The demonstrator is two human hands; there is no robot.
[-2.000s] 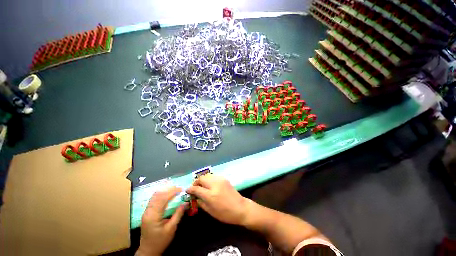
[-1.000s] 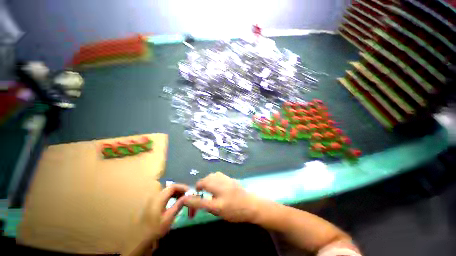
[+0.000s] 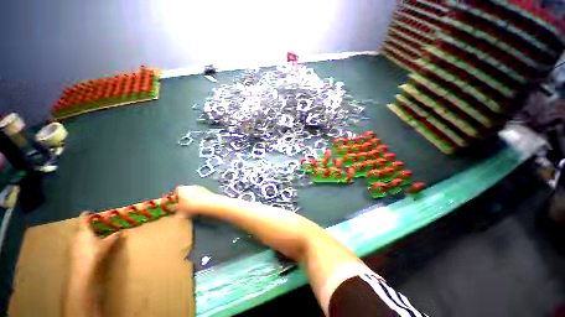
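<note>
A row of finished units (image 3: 133, 215), green bases with red loops, stands along the far edge of the cardboard sheet (image 3: 155, 260). My right hand (image 3: 193, 202) is at the row's right end, its fingertips closed on the end unit and partly hiding it. My left hand (image 3: 87, 254) is at the row's left end, finger and thumb around the end unit; whether it grips is unclear. The dark fixture (image 3: 287, 267) at the near bench edge is mostly hidden by my right forearm.
A pile of silvery frames (image 3: 279, 111) lies mid-bench. Loose board assemblies (image 3: 365, 162) stand right of it. Stacked loaded trays (image 3: 471, 80) rise at right, and a loaded tray (image 3: 108, 93) is far left. Tape rolls (image 3: 51, 134) are at left; white scraps (image 3: 205, 260) lie beside the cardboard.
Both hands have moved left from the near bench edge to the row on the cardboard. The row is longer at its right end. The camera view has shifted.
</note>
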